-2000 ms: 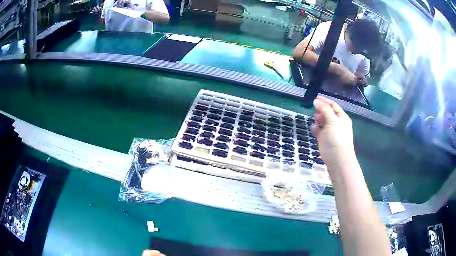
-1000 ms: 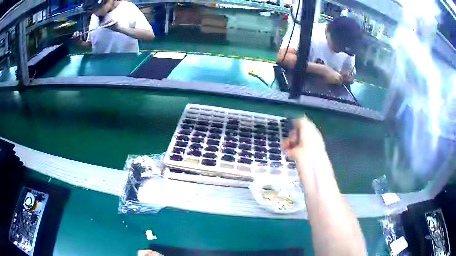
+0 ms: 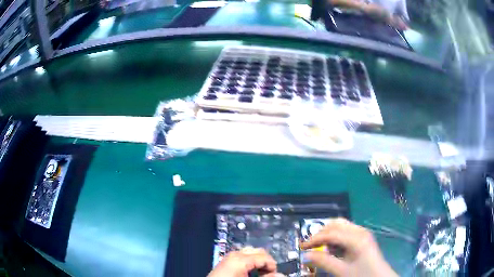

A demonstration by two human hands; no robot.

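The laptop base unit (image 3: 265, 232), packed with dark electronics, lies on a black foam sheet (image 3: 187, 232) in front of me. Its round fan (image 3: 312, 227) is at the right, with an orange-yellow patch below it. My left hand (image 3: 245, 263) is over the unit's front edge, cut off by the bottom of the picture, beside a small dark piece (image 3: 288, 266). My right hand (image 3: 346, 250) is over the unit's right side, thumb and fingers bent near the patch. Blur hides whether either hand grips anything.
A large white tray (image 3: 290, 112) with dark parts stands behind the rail, a clear bag (image 3: 169, 127) at its left, a shallow clear tub (image 3: 322, 135) in front. A cable bundle (image 3: 391, 166) and clear bags (image 3: 444, 246) lie right. Another unit (image 3: 49, 189) lies left. A person's arms show opposite.
My view has tilted down to the unit. My right hand has come back from the tray's far right corner to the unit. More of my left hand now shows.
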